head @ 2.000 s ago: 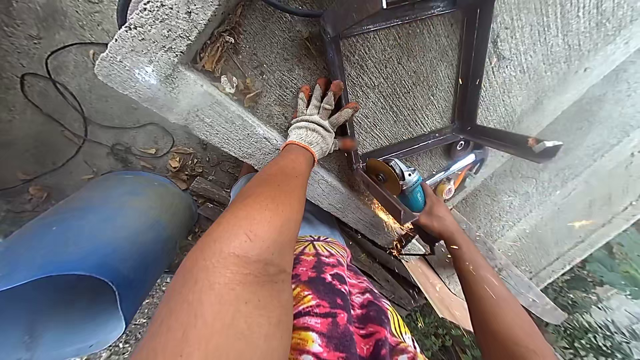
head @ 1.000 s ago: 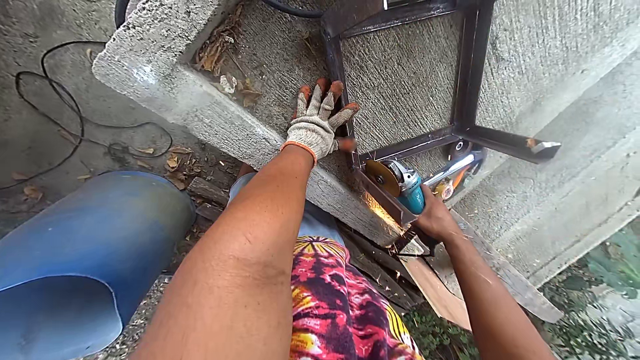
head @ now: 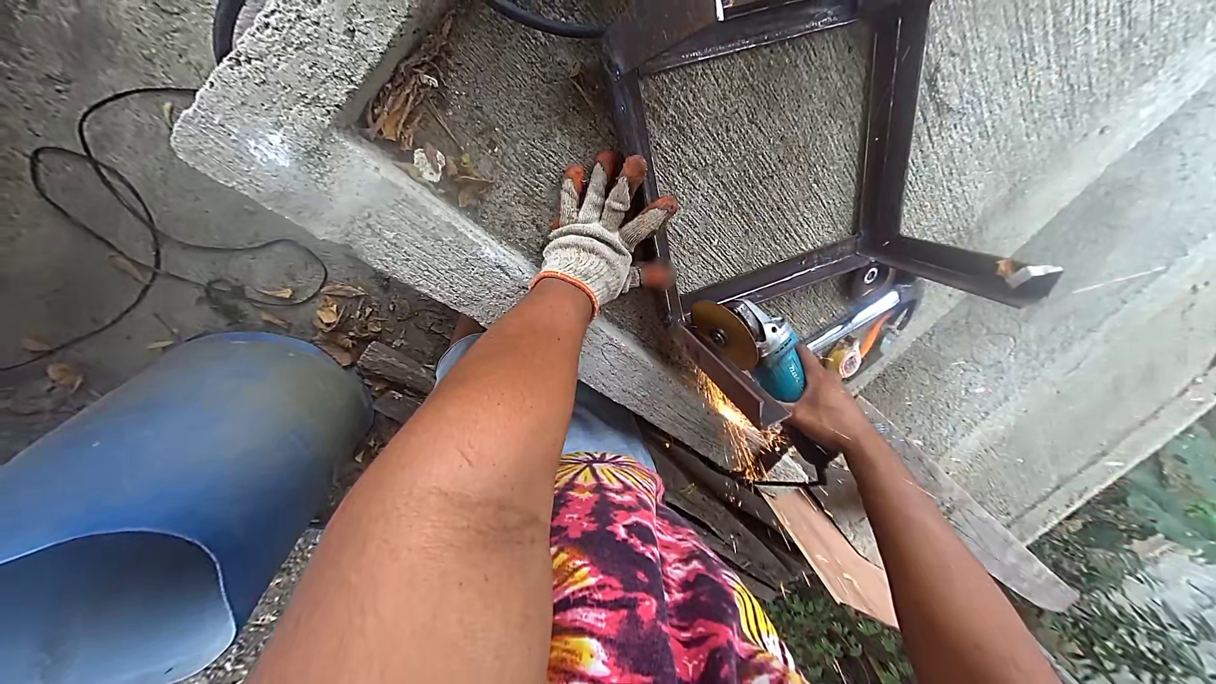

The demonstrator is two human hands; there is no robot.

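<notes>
A dark frame of angle steel [head: 883, 142] lies on a rough concrete slab. My left hand [head: 600, 223], in a knitted glove with orange fingertips, rests with spread fingers on the frame's left bar and the concrete beside it. My right hand [head: 825, 404], bare, is closed around the teal body of a Makita angle grinder [head: 781, 366]. The grinder's disc [head: 724, 334] meets the steel at the frame's lower left corner, by a short projecting angle piece [head: 727, 378]. Orange sparks [head: 731, 418] spray downward from there. The exact contact point is hidden behind the steel.
A cut blue plastic drum [head: 180, 456] lies at lower left. Black cable [head: 142, 204] loops over the ground above it. Dry leaves [head: 404, 109] sit in the slab's recess. A shiny tool and an orange item [head: 869, 337] lie right of the grinder. Wooden boards [head: 831, 551] are below the slab.
Both hands and the grinder stay in nearly the same place. Sparks fly in every frame, and their spray changes in shape.
</notes>
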